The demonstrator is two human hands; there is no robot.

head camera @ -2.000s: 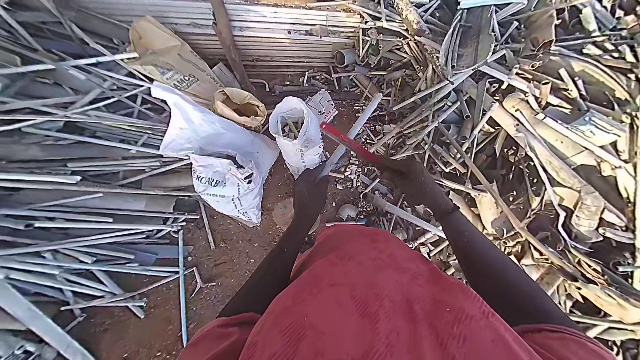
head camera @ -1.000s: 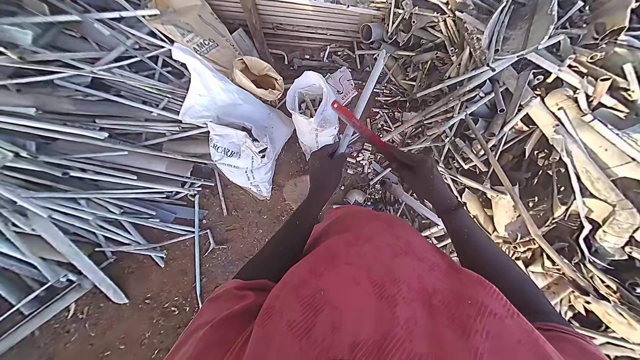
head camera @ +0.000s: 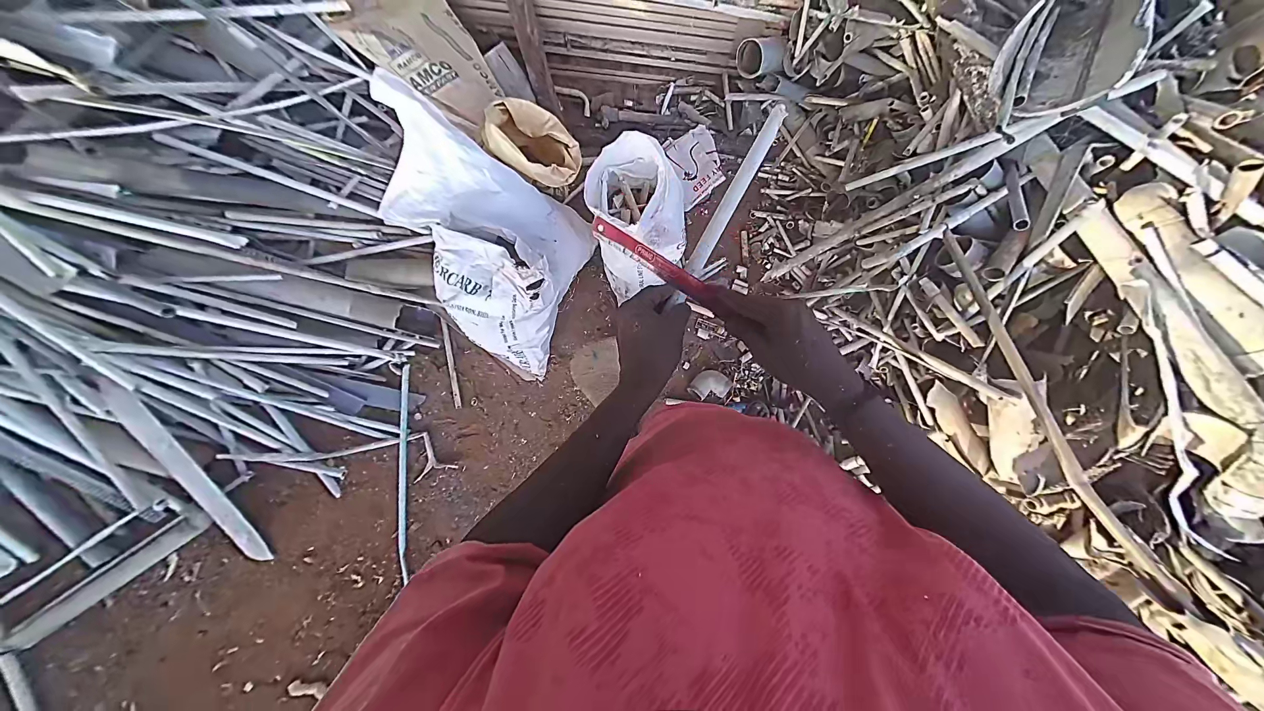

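My left hand [head camera: 652,341] is closed around the near end of a pale plastic pipe [head camera: 739,193], which slants up and away to the right. My right hand [head camera: 780,336] grips a red tool, perhaps a hacksaw frame [head camera: 642,252], that crosses over the pipe near my left hand and points to the upper left. The tool's lower edge is too blurred to make out. Just beyond my hands stands a small white sack [head camera: 637,148] with short pipe pieces inside.
A larger white sack [head camera: 474,197] leans at the left beside an open brown paper bag [head camera: 533,141]. Long pale strips and pipes [head camera: 197,336] are heaped at the left. Broken pipes and plastic scrap [head camera: 1047,237] cover the right. A thin blue-green pipe [head camera: 404,464] lies on the dirt.
The red tool's tip has moved to the upper left relative to the pipe, now in front of the small sack. Both hands keep their hold. The view has shifted somewhat.
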